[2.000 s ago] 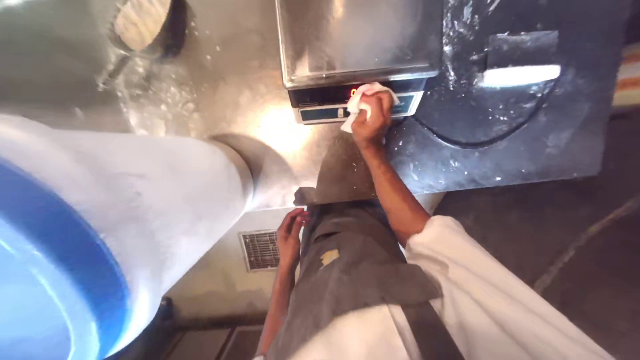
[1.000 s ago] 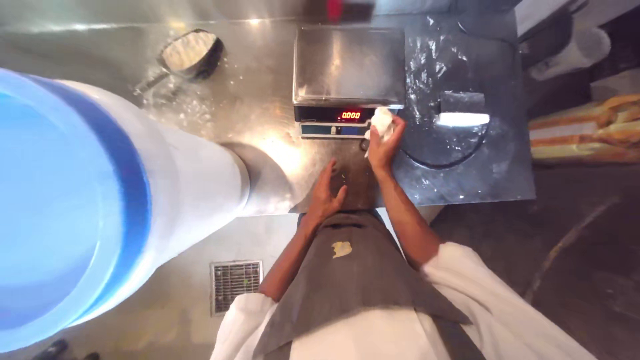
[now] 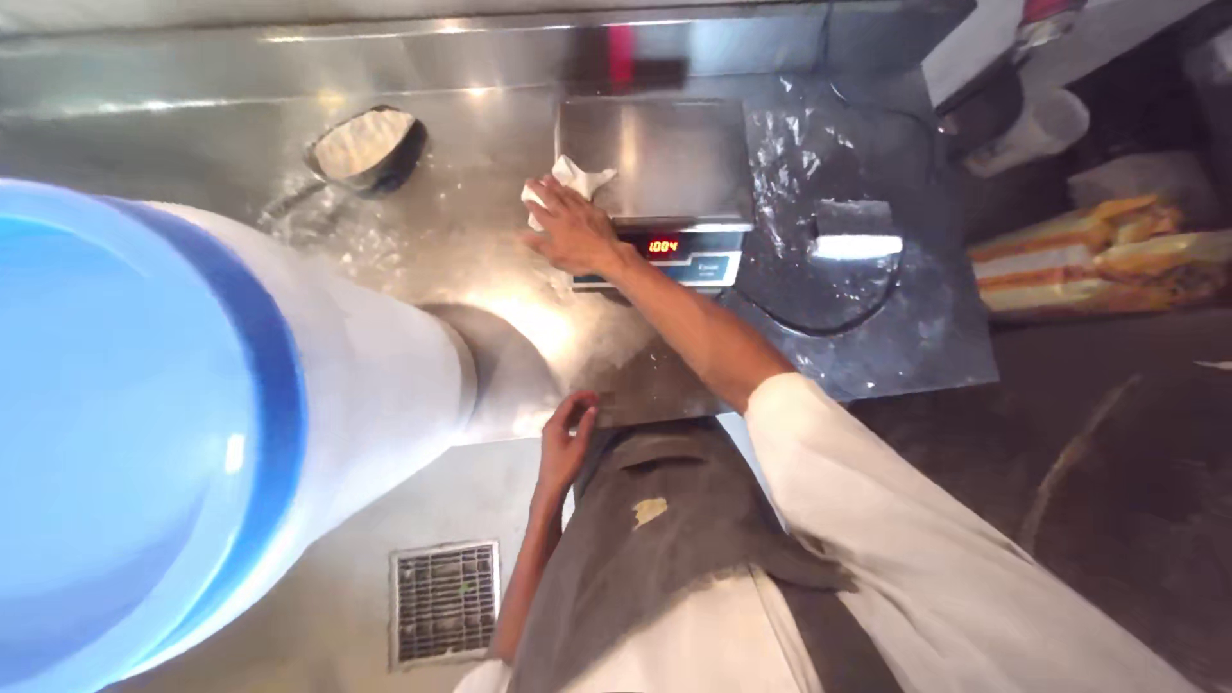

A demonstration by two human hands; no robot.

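My right hand (image 3: 575,229) presses a white cloth or paper wipe (image 3: 580,178) at the left front corner of a digital scale's steel platform (image 3: 664,159). Its fingers are spread over the wipe, and part of the wipe sticks out beyond them. Red digits glow on the scale's front panel (image 3: 707,270), just right of my wrist; my hand and forearm hide the panel's left part. By the front edge of the steel table (image 3: 616,375), my left hand (image 3: 570,428) rests with curled fingers apart and nothing visible in it.
A large white container with a blue rim (image 3: 274,385) fills the left side. Behind it lies a dark scoop of flour (image 3: 366,144) on the table. Right of the scale are a small metal scraper-like piece (image 3: 855,231), a black cable (image 3: 818,332) and white smears. Packaged goods (image 3: 1088,255) stand beyond the table's right end.
My right hand has gone with the wipe from the scale's right front to its left front corner. My left hand has drawn back to the table edge. The display reading has changed from zero.
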